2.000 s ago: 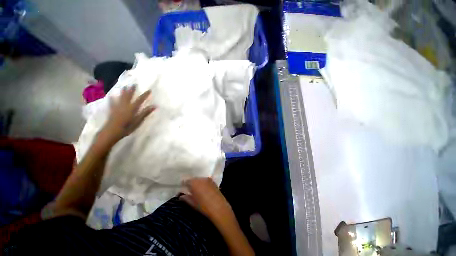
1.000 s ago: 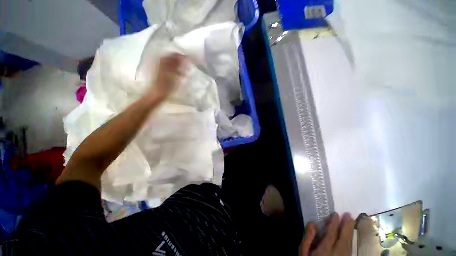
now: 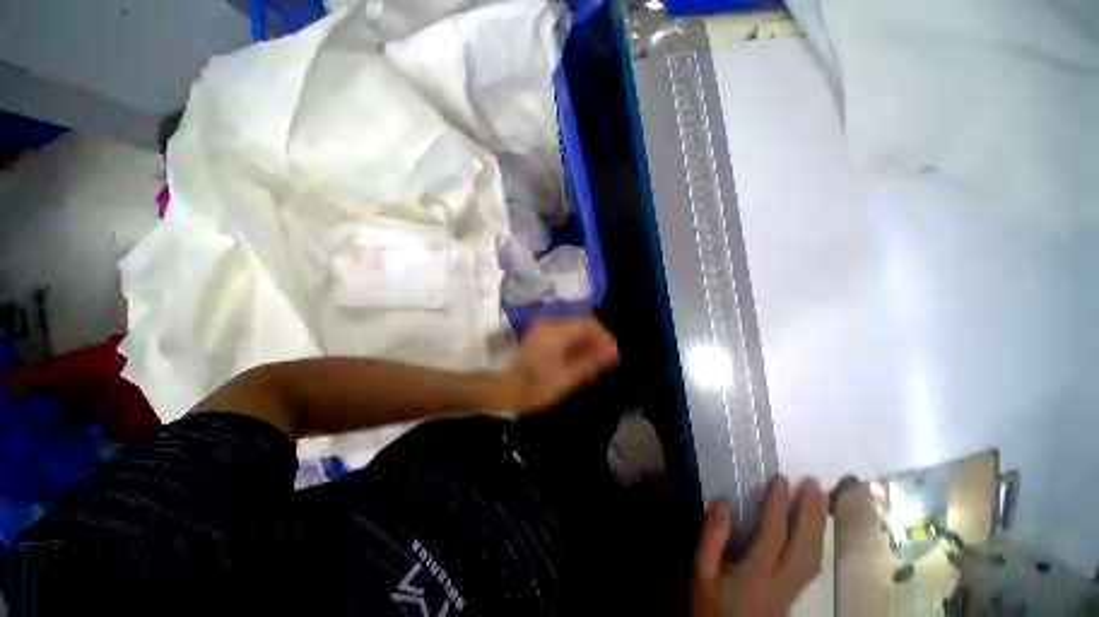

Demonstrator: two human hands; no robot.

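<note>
White fabric pieces lie in a loose, creased pile at the left, beside and over a blue basket. My left hand is blurred, with curled fingers, over the dark gap between pile and table; whether it holds anything cannot be told. My right hand rests on the table's front edge with its fingers apart and nothing in it. The sewing machine's needle plate area is just right of it, lit brightly.
The blue basket stands left of the table. A grey measuring scale runs along the table edge. More white cloth lies at the table's far right. A blue packet edge shows at the top. Red cloth is at the far left.
My left hand has moved off the fabric pile, toward the table. My right hand has gone from the fabric to the table edge. The view has shifted, and the pile lies differently.
</note>
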